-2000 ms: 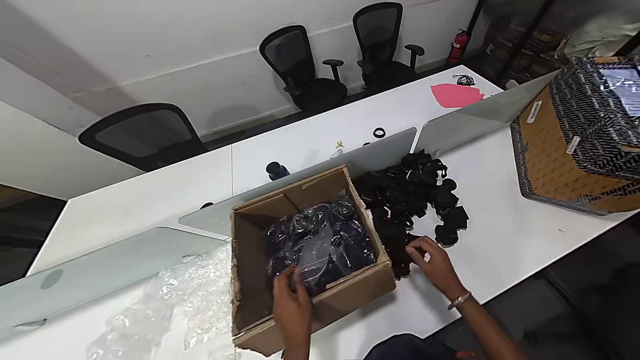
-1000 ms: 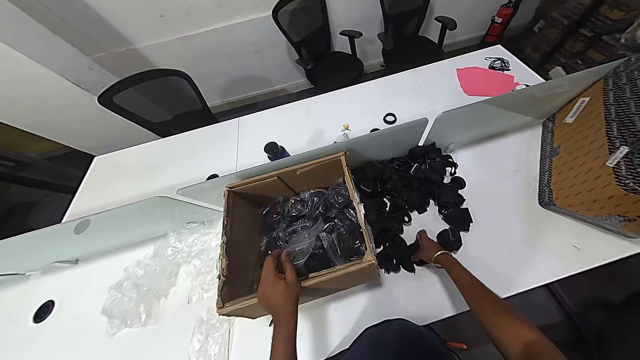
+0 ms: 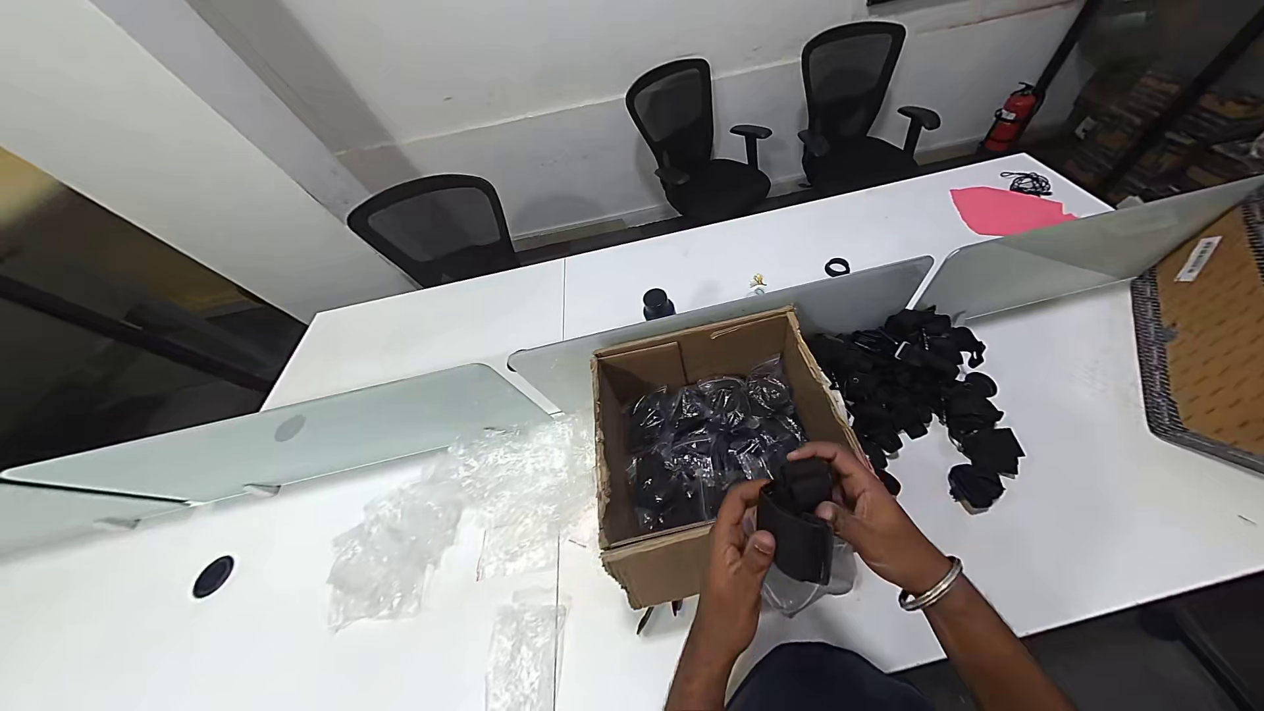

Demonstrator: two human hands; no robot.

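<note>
My left hand [image 3: 739,563] and my right hand [image 3: 867,513] together grip a rolled black fabric item [image 3: 798,528] over the near right edge of an open cardboard box [image 3: 647,581]. A clear plastic bag [image 3: 812,583] hangs just beneath the item, partly hidden by my hands; which fingers hold it I cannot tell. Inside the box lie several black items in clear plastic bags [image 3: 691,449]. A heap of similar black items without bags [image 3: 904,380] spreads over the white table to the right of the box.
Crumpled clear plastic bags [image 3: 395,553] lie left of the box. Low frosted glass dividers [image 3: 395,420] run behind it. A dark bottle [image 3: 657,303], a black ring [image 3: 836,267] and a pink sheet [image 3: 1002,210] sit beyond them. A large brown carton [image 3: 1210,346] stands at the right.
My right hand has moved from the heap to the box's near edge, now with a black item. My left hand has come out of the box and joined it on that item.
</note>
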